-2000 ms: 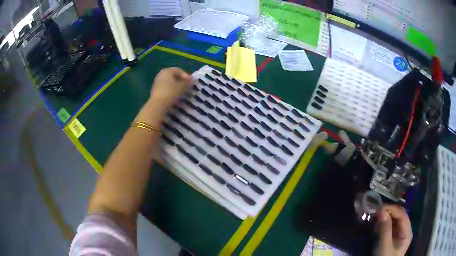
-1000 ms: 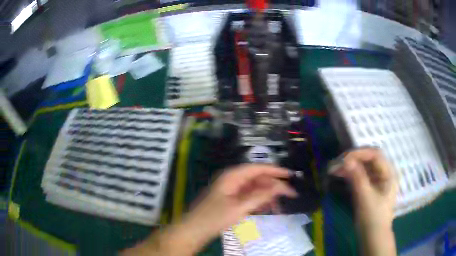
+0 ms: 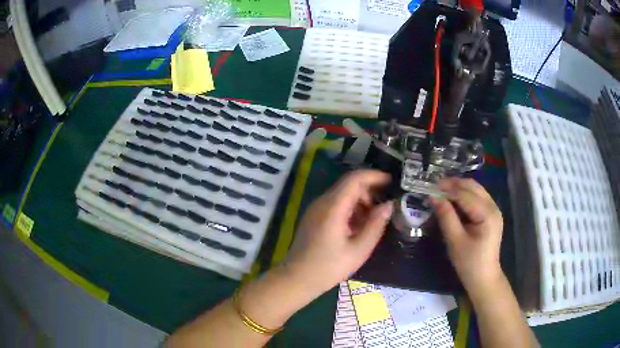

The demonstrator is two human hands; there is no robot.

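Observation:
The hand-lever fixture (image 3: 449,102) stands ahead, with a red grip (image 3: 471,5) at its top and a silver clamp head (image 3: 425,160). A round nest (image 3: 415,211) with a small pale window sits at its front. My left hand (image 3: 347,224) is at the left of the nest, fingers curled; whether it holds a part is hidden. My right hand (image 3: 469,224) is at the right of the nest, fingertips together just under the clamp head; a part between them cannot be made out. The left tray (image 3: 88,183) bears rows of dark parts, one silvery.
The right tray (image 3: 564,204) has mostly pale slots and a few dark parts at its near end. The back tray (image 3: 347,68) has several dark parts at its left. Yellow notes (image 3: 192,70) lie behind the left tray. A paper form (image 3: 421,326) lies under the fixture's front.
My left hand has moved from the left tray to the fixture's nest. My right hand was beside the right tray a second ago and is now at the nest. The view has shifted.

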